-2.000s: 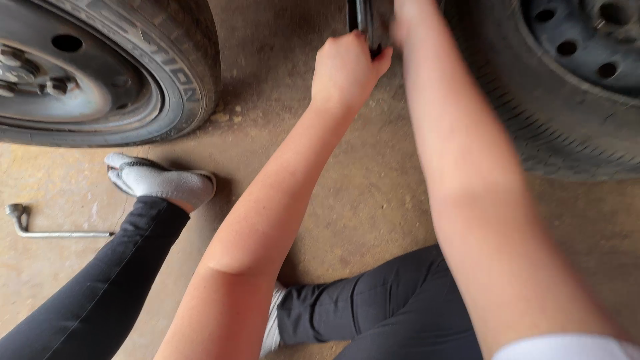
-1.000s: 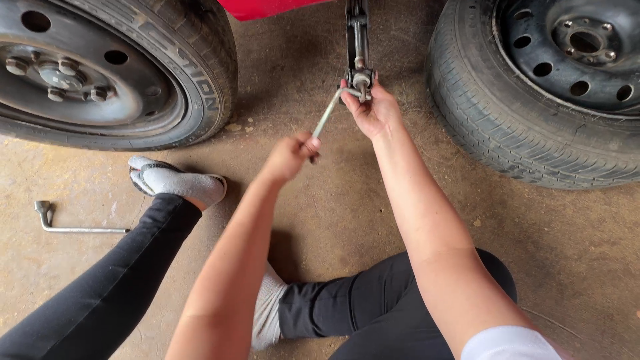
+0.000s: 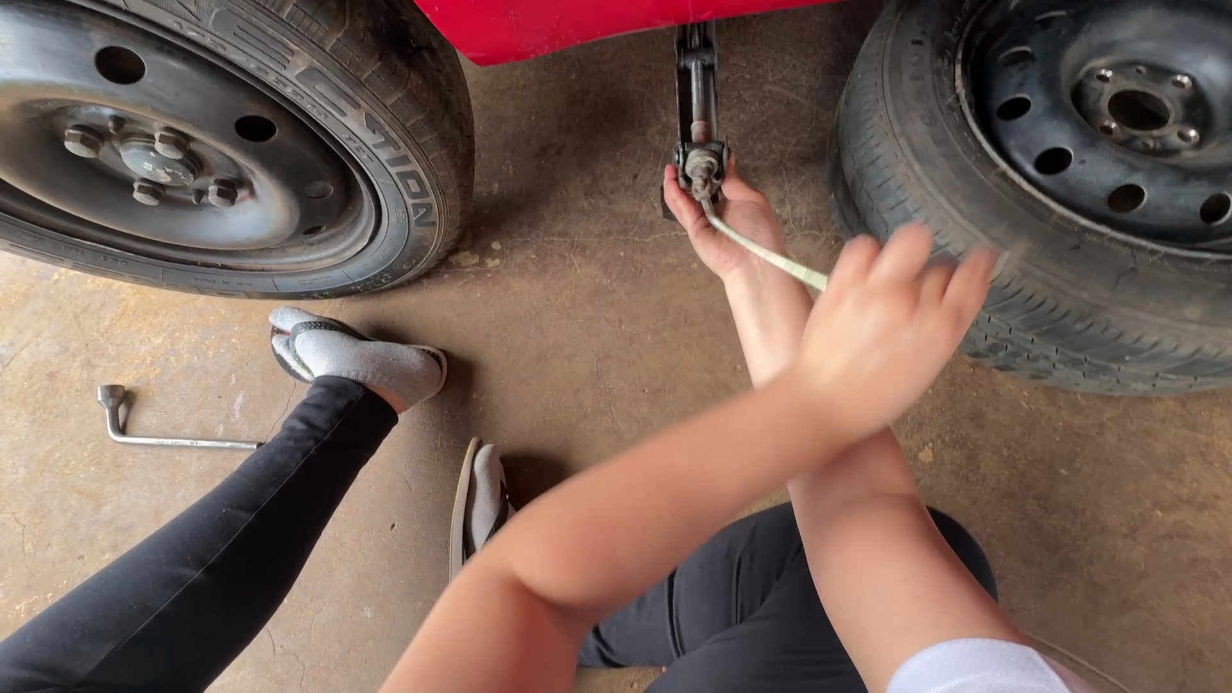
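Observation:
A scissor jack (image 3: 699, 91) lies below the red car body (image 3: 616, 19), its screw end toward me. My right hand (image 3: 727, 221) cups this end from beneath, fingers on both sides of the joint. From the joint a pale metal crank handle (image 3: 760, 248) runs down to the right, its far part hidden by my left hand (image 3: 895, 318). That hand, blurred, is closed around the handle, and its forearm crosses over my right forearm. The top of the jack is out of view under the car.
A mounted car wheel with lug bolts (image 3: 159, 159) stands at the upper left. A loose wheel with a black steel rim (image 3: 1044, 183) is at the upper right, close to my left hand. An L-shaped lug wrench (image 3: 183, 442) lies on the concrete floor beside my leg.
My left hand has swung with the crank handle from the left of the jack to the right, across my right arm. My right hand remains at the jack's end, as one second ago.

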